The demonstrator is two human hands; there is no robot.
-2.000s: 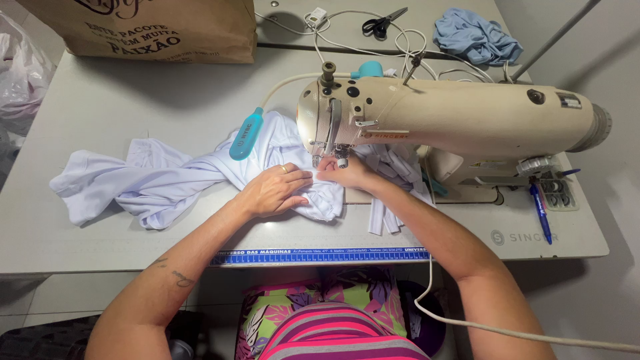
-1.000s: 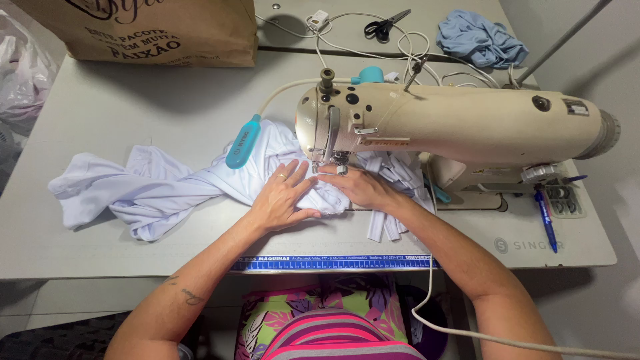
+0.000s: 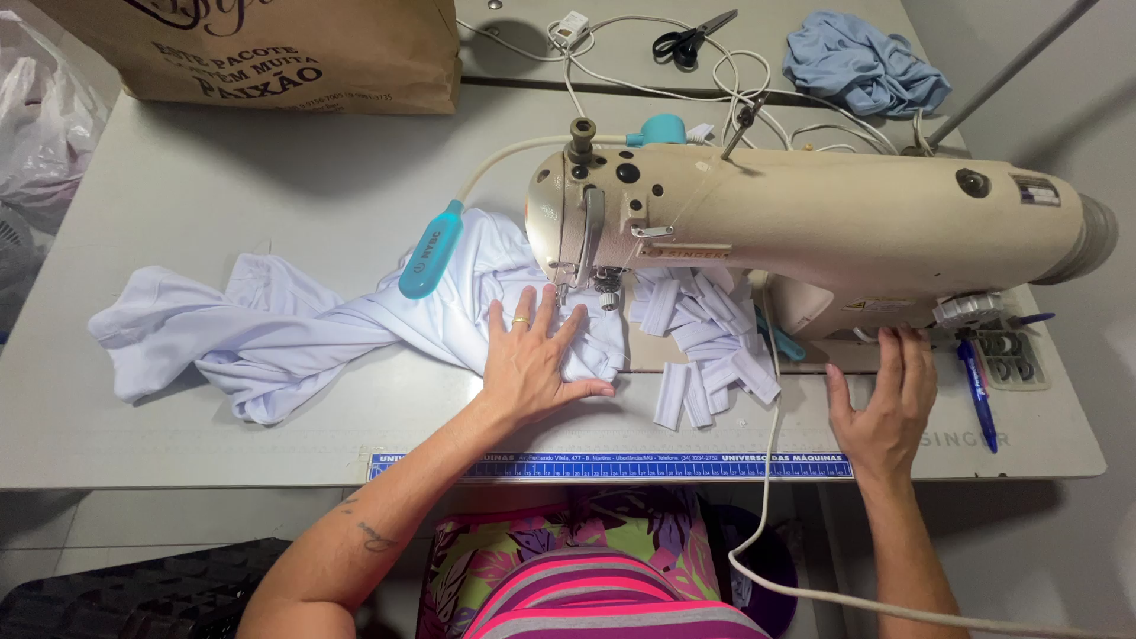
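My left hand (image 3: 532,355), a ring on one finger, lies spread flat on white fabric (image 3: 355,324) just in front of the needle area of the beige Singer sewing machine (image 3: 825,204). The fabric runs bunched and twisted to the left across the table. Near the machine's base, at the stitch-length dial and lever (image 3: 865,335), is my right hand (image 3: 887,399), its fingertips at the lower edge of the arm; whether they press the lever cannot be told. Several short white elastic or fabric strips (image 3: 701,333) lie loose between my hands. A turquoise lamp (image 3: 432,253) hangs over the fabric.
A blue ruler strip (image 3: 612,468) runs along the table's front edge. A paper bag (image 3: 293,53) stands back left. Behind the machine are black scissors (image 3: 688,43), tangled cables and a light blue cloth (image 3: 861,62). A blue pen (image 3: 978,399) and a bobbin case (image 3: 1012,359) lie right. A white cord (image 3: 765,497) crosses the front edge.
My right hand has left the fabric by the needle and moved right to the machine's base, uncovering more of the white strips. My left hand remains on the fabric, its fingers now more spread.
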